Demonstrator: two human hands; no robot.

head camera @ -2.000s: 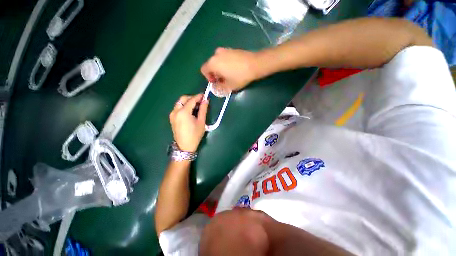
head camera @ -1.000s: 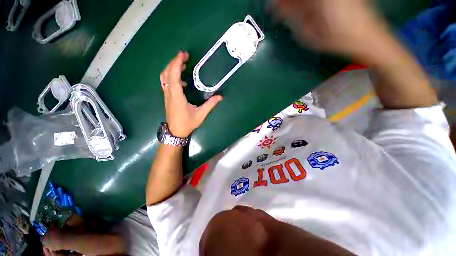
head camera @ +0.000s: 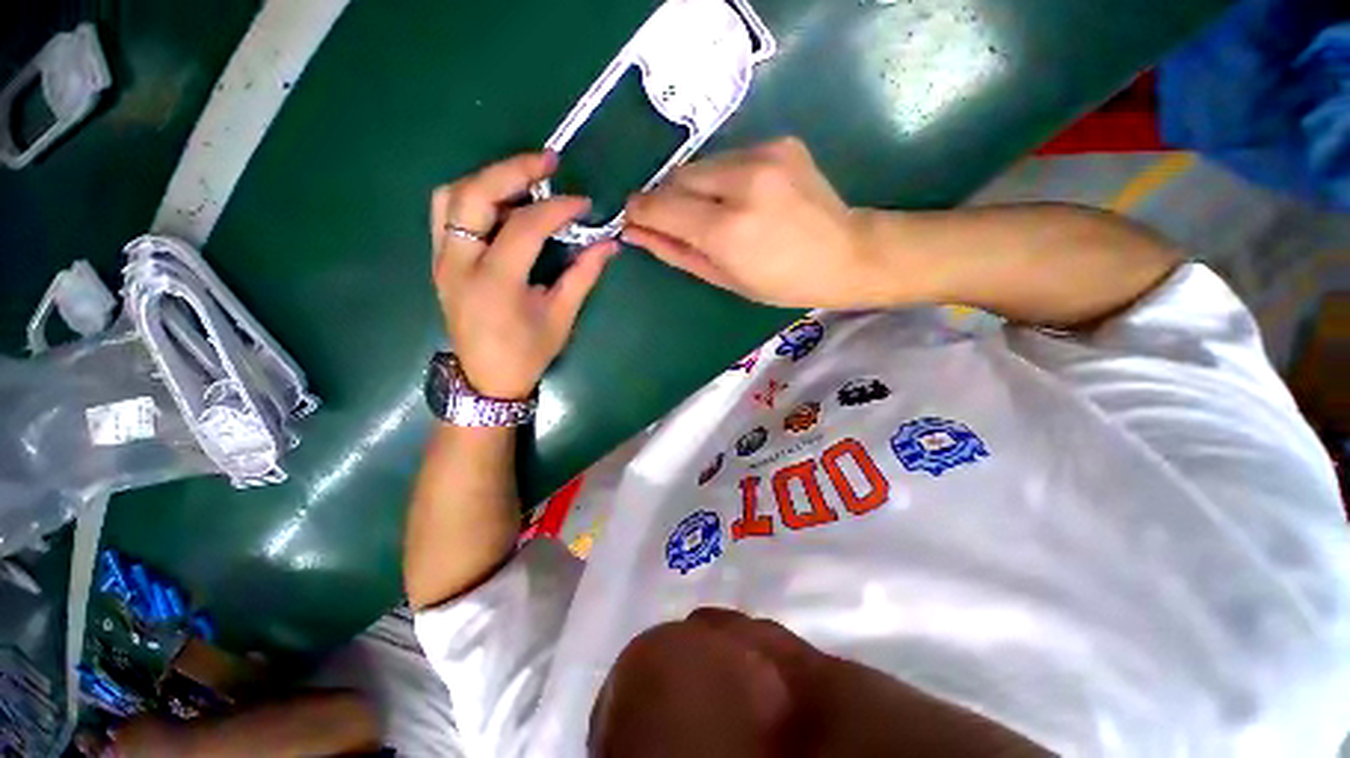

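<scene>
A white plastic frame (head camera: 696,67) with a long oval loop and a solid round disc lies over the green surface at the top centre. Its disc end points away from me. My left hand (head camera: 511,267), with a ring and a watch, has its fingers on the near end of the loop. My right hand (head camera: 740,222) pinches the same near end just to the right, fingertips close to the left ones. Any small part between the fingertips is too small to tell.
Stacked white frames (head camera: 215,363) overlap a clear bag (head camera: 59,430) at left. Single frames (head camera: 59,89) lie beyond the white strip (head camera: 244,111). Blue parts (head camera: 141,592) and another person's arm (head camera: 281,726) show at lower left. Blue material (head camera: 1258,89) is at upper right.
My right hand has come back from the upper right to the frame's near end. My left hand has closed in from open beside it. The view has shifted, moving the stack left.
</scene>
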